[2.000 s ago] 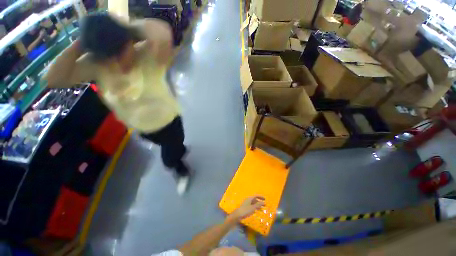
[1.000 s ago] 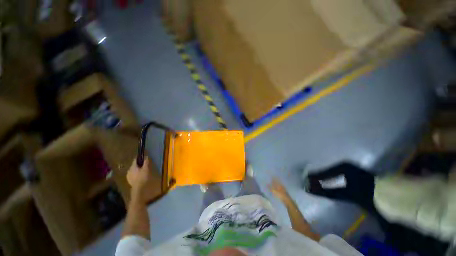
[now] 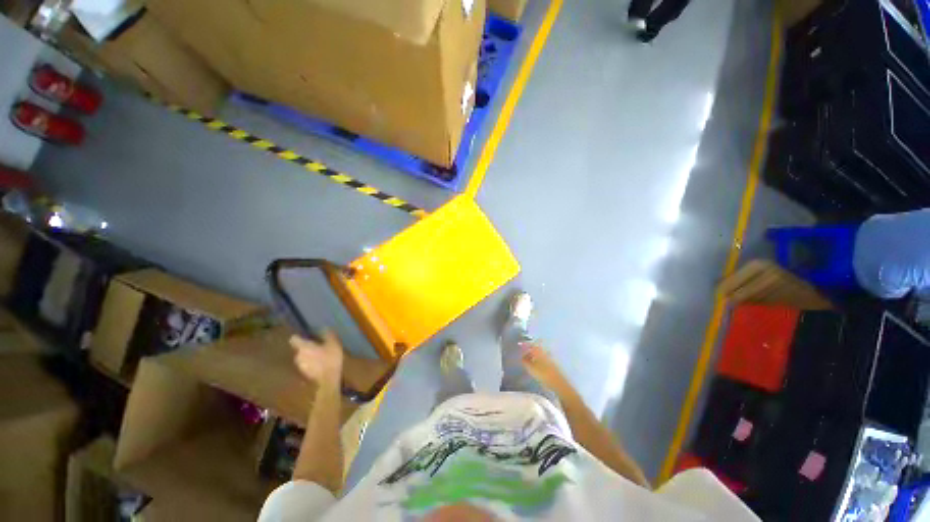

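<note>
The orange platform trolley [image 3: 438, 270] stands on the floor just in front of my feet, its deck angled up to the right. Its black U-shaped trolley handle [image 3: 296, 267] is on the left side. My left hand [image 3: 320, 359] is on the handle's outer bar, with the fingers partly curled over it. My right hand [image 3: 534, 359] hangs beside my leg, right of the trolley and apart from it. It is small and blurred, with no object visible in it.
Large cartons [image 3: 347, 76] stand on a blue pallet [image 3: 477, 97] ahead. Open cartons [image 3: 163, 418] crowd the left, close to the handle. Red crates [image 3: 757, 345] and black crates [image 3: 841, 112] line the right beyond a yellow line. A person's legs [image 3: 663, 15] show at the top; another person's sleeve [image 3: 897, 255] is at the right edge.
The view has turned, and the trolley now lies at a slant instead of level. My left hand stays at the handle. The nearby person at the right is out of view; the crates have come into view.
</note>
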